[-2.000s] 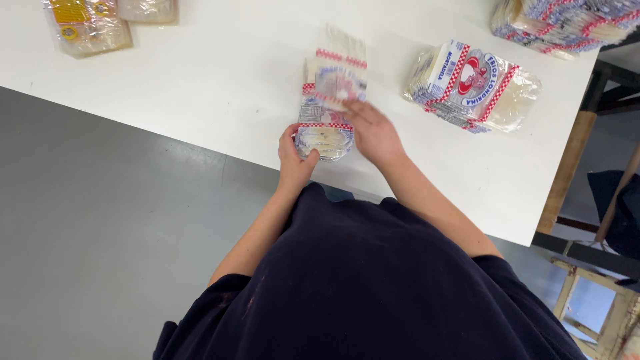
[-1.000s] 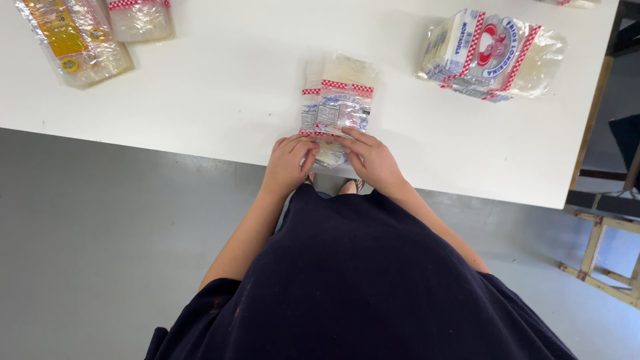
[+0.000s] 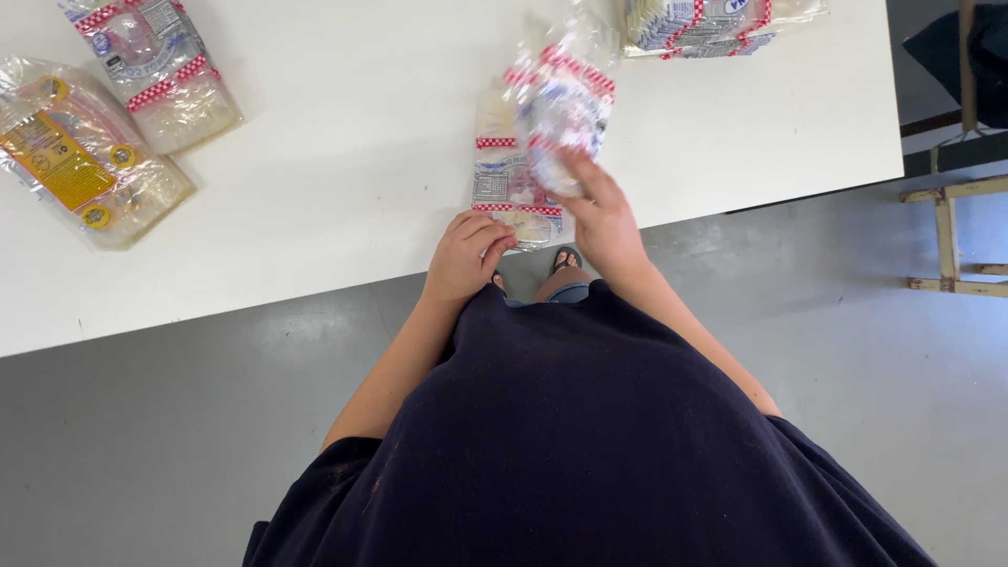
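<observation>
A clear plastic bag with red checked bands and blue print (image 3: 504,177) lies flat at the table's front edge. My left hand (image 3: 471,252) rests at its lower end, with thumb and fingertips pinching the plastic there. Above and to the right of it, my right hand (image 3: 602,213) holds a similar printed plastic bag (image 3: 563,110), blurred and raised over the first one, gripped by its lower end. Part of the lying bag is hidden beneath the raised one. Whether each is a single bag or several layers, I cannot tell.
A stack of similar bags (image 3: 701,24) lies at the back right of the white table (image 3: 315,157). At the left are a red-checked bag pile (image 3: 161,71) and yellow-printed bags (image 3: 71,169). A worn wooden frame (image 3: 949,236) stands on the floor at right.
My right hand has moved up from the lower end of the bags, where both hands were together, and now lifts a bag. The view has shifted and tilted.
</observation>
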